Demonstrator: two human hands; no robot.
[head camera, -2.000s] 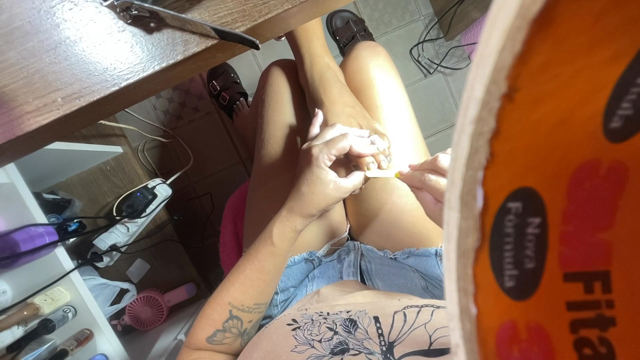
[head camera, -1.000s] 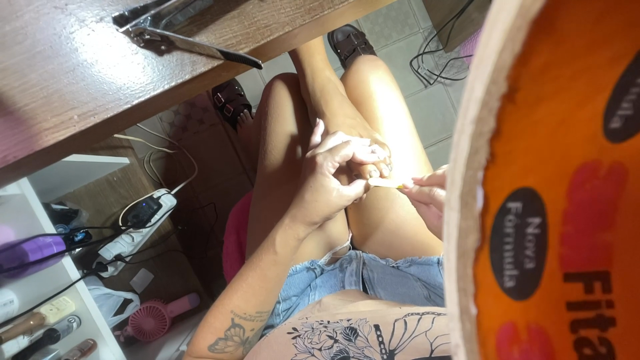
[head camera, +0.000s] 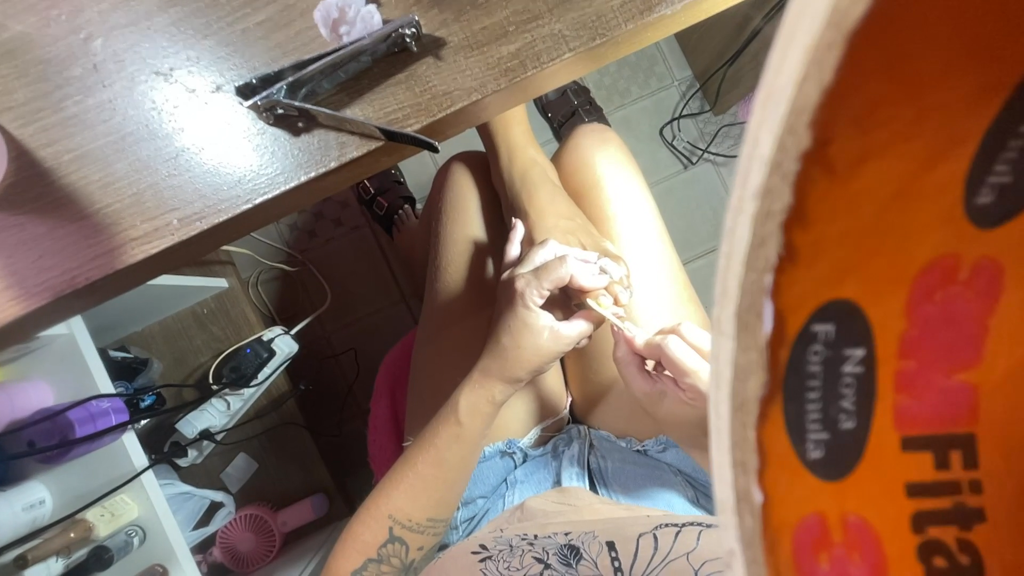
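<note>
My left hand (head camera: 548, 300) is wrapped around the toes of another person's bare foot (head camera: 552, 204), which rests across my lap between my thighs. The left thumb and fingers are bent close to the toes. My right hand (head camera: 668, 364) pinches a thin, pale stick or small nail file (head camera: 610, 314) between thumb and fingers. Its far tip meets the toes beside my left thumb; the exact contact is too small to tell. The edge of a large roll partly hides my right hand.
A cardboard-edged roll with an orange printed face (head camera: 864, 240) fills the right side. Upper left, a wooden table (head camera: 200, 184) holds a hinged metal tool, probably nail clippers (head camera: 344, 96). Lower left are a power strip (head camera: 240, 392), cables, a pink handheld fan (head camera: 252, 536) and a shelf (head camera: 120, 416) with bottles.
The pale stick or file has turned: it was nearly level and now slants, its tip up at the toes. My right hand has shifted slightly with it. My left hand stays around the toes.
</note>
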